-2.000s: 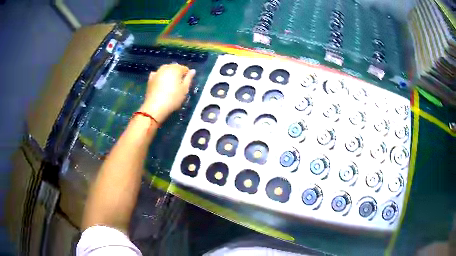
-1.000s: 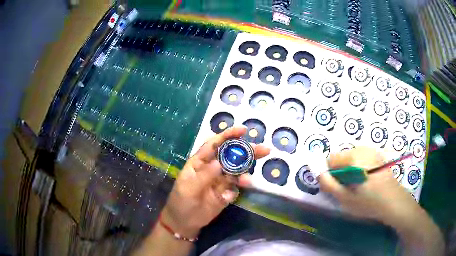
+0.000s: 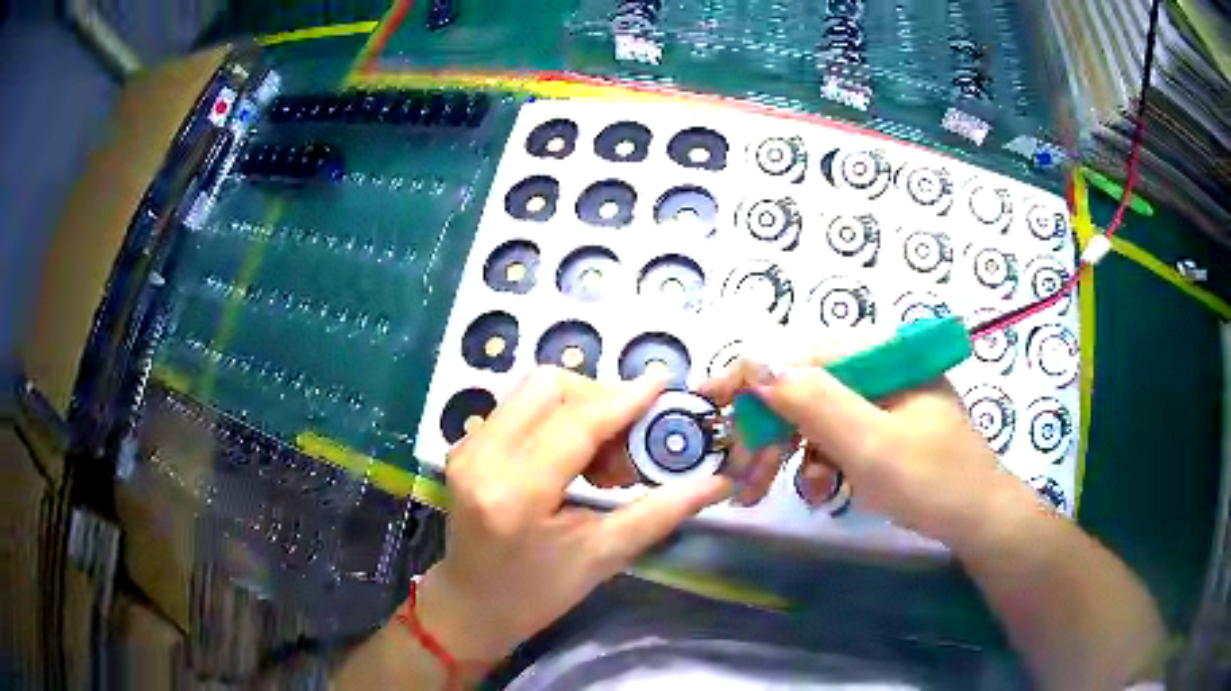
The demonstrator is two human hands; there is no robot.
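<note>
My left hand (image 3: 547, 473) holds a small round speaker driver (image 3: 676, 441) by its edge between thumb and fingers, its silvery ringed back facing me. My right hand (image 3: 898, 459) grips a thick green test probe (image 3: 878, 375) with a red lead (image 3: 1033, 313) from its rear. The probe's front end is at the driver's right edge; whether the tip touches cannot be told. Both hands are above the near part of the white foam tray (image 3: 452, 317). The tray has dark pockets on the left and silvery drivers in pockets on the right.
A clear blister tray (image 3: 317, 250) lies at left with black round parts in its far rows. More blister trays (image 3: 905, 54) lie on the green mat at the far side. Brown cardboard (image 3: 149, 101) is at left, stacked sheets (image 3: 1161, 108) at far right. A white connector (image 3: 1095, 249) is on the lead.
The driver in my left hand was glossy blue face up and now shows its ringed back. My right hand has brought the green probe left to the driver's edge.
</note>
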